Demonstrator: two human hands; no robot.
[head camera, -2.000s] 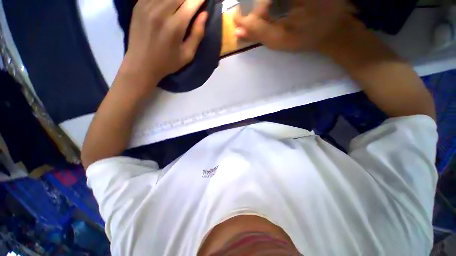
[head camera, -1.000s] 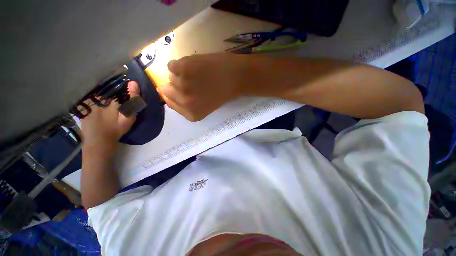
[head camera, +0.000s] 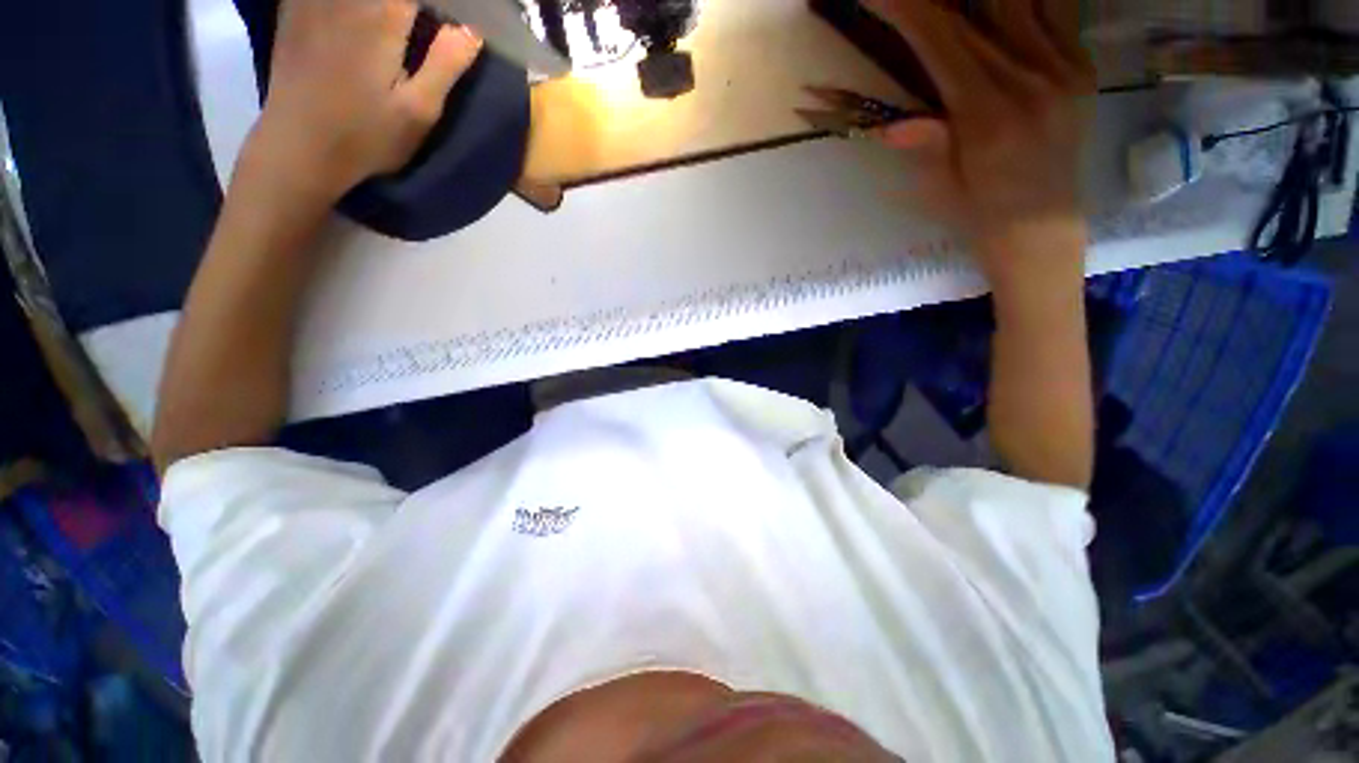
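Observation:
A dark cloth piece with a rounded end (head camera: 455, 176) lies left of the lit yellowish machine bed (head camera: 671, 131). My left hand (head camera: 350, 90) holds it, thumb along its surface; the other fingertips are partly hidden at the top. The metal needle area (head camera: 596, 33) is at the top edge, partly cut off. My right hand (head camera: 1002, 127) is away to the right, over small pointed snips (head camera: 850, 109). Their blades stick out left of its fingers and their handles are hidden, so its hold on them is unclear. Dark material (head camera: 872, 45) lies beside these fingers.
Large dark panels (head camera: 97, 149) lie flat at left. The white table edge carries a printed scale (head camera: 596, 331). At right are a small white object (head camera: 1163, 161) and black loops (head camera: 1289, 209). A blue basket (head camera: 1230, 380) is below the table at right.
My right hand has left the needle area and moved right to the snips. My left hand stays on the dark piece. The view has shifted, and the machine head covers less of it.

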